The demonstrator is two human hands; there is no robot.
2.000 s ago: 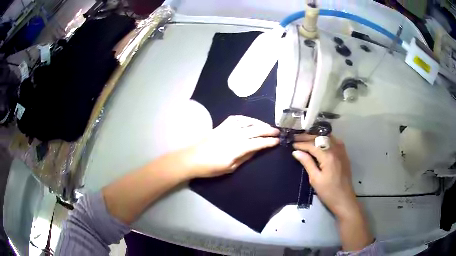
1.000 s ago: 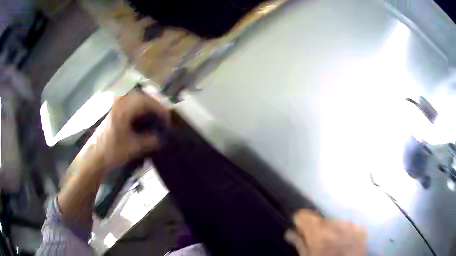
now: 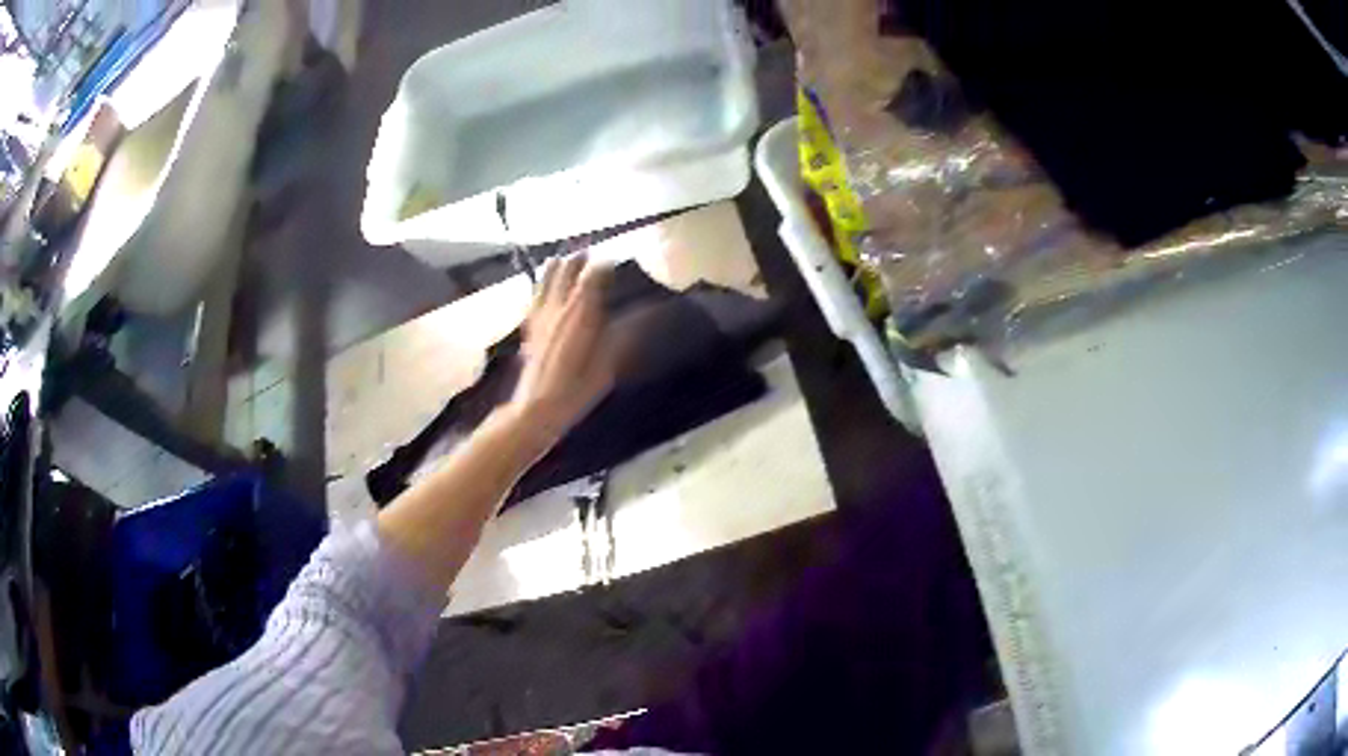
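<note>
Dark garment pieces (image 3: 673, 355) lie in an uneven stack on a pale board (image 3: 739, 495) beside my lap. My left hand (image 3: 569, 347) is over the left part of the stack, with its fingers extended and slightly blurred. I see nothing gripped in it; whether the palm touches the cloth is hard to tell. My right hand is not in view.
A white bin (image 3: 591, 111) stands just beyond the board. The pale machine table (image 3: 1168, 443), with a measuring tape along its edge, is at the right. Plastic-covered cardboard (image 3: 946, 192) bears a black bundle (image 3: 1109, 104) at the upper right. A blue object (image 3: 185, 569) is at the lower left.
The view has swung left from the sewing machine to the board. The dark panel that both hands held has left them. My left hand is now over the stack; my right hand has left the picture.
</note>
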